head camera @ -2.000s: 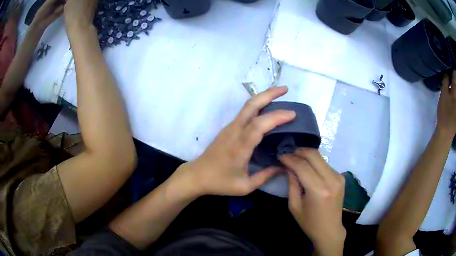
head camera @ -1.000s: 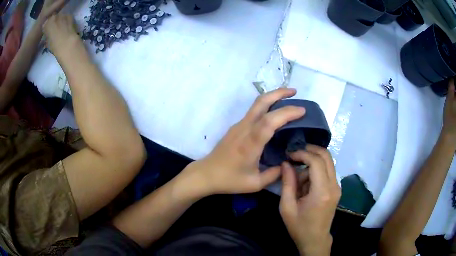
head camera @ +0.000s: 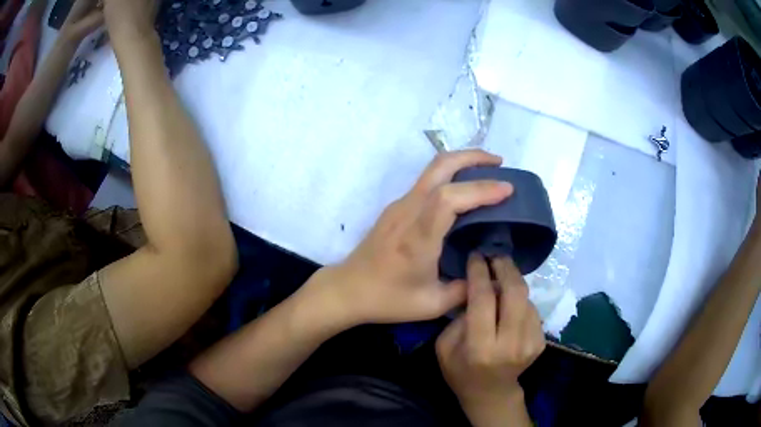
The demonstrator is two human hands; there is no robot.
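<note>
A dark grey housing (head camera: 527,200) is held tilted above the near table edge, its open side towards me. My left hand (head camera: 409,242) grips it from the left, fingers over the top and thumb below. My right hand (head camera: 494,321) has its fingertips inside the opening, at the central post (head camera: 496,240). Whether the fingertips pinch a small part is hidden by the fingers and the dark interior.
A pile of small clips (head camera: 213,29) lies at the upper left beside another person's arm (head camera: 171,158). Stacked housings (head camera: 724,92) stand at the right, more at the top. One clip (head camera: 660,143) lies at the right. A green scrap (head camera: 597,328) is at the near edge.
My right hand has shifted left and lower, with its fingers now pointing up into the housing. My left hand still holds the housing. The arm on the left has moved slightly.
</note>
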